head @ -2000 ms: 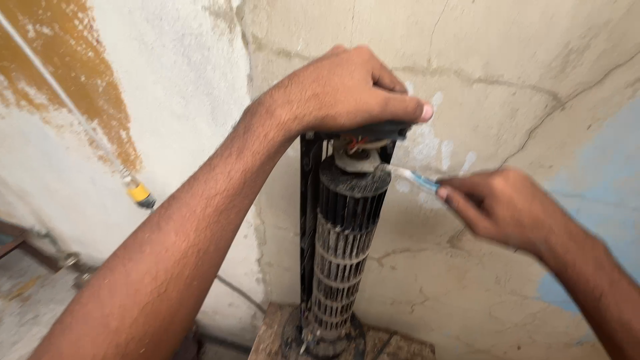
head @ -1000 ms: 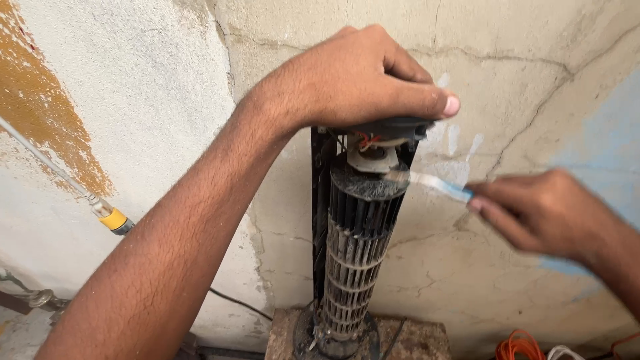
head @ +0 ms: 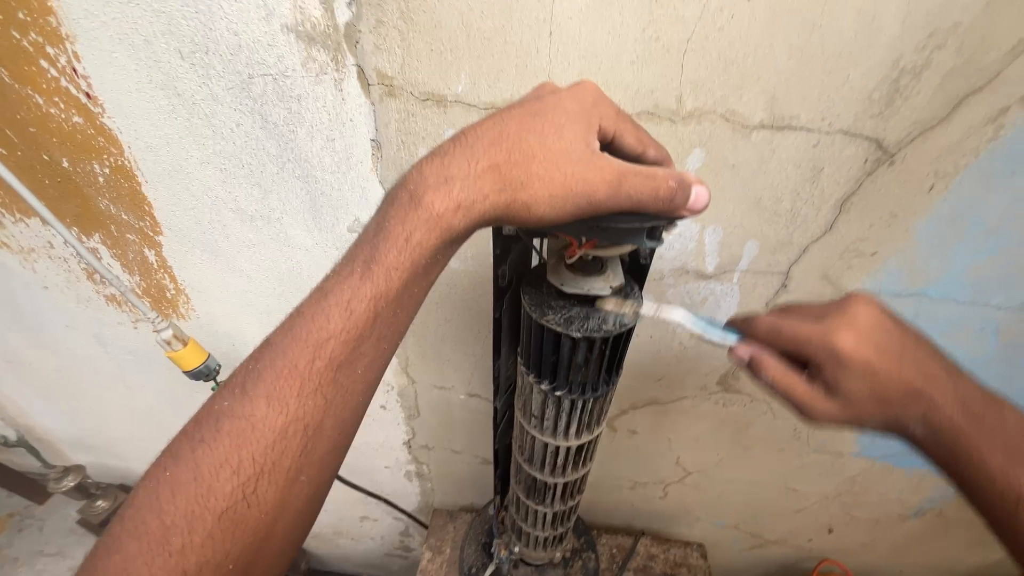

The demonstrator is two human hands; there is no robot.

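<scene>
My left hand (head: 592, 164) rests over the black top cap (head: 624, 230) of a tower fan, its thumb along the cap's edge. Below the cap are orange wires (head: 578, 249) and a whitish motor mount (head: 584, 276). The fan's upright cylindrical blower wheel (head: 560, 432) is black near the top and coated with pale dust lower down. In my right hand (head: 832, 360) is a toothbrush (head: 680, 318) with a white and blue handle. Its bristles touch or nearly touch the wheel's dusty top disc (head: 564, 308). The black rear column (head: 506, 352) stands behind the wheel.
A cracked plaster wall (head: 800, 184) is close behind the fan. The fan's round base (head: 476, 552) sits on a stone-like block (head: 664, 556). At left hangs a clear tube with a yellow and grey fitting (head: 190, 358). Metal pipe fittings (head: 72, 480) are at lower left, and a black cable (head: 384, 504) runs along the wall.
The toothbrush stays at the top of the blower wheel, with its head now farther in over the disc. My left hand remains on the cap. The view has shifted slightly.
</scene>
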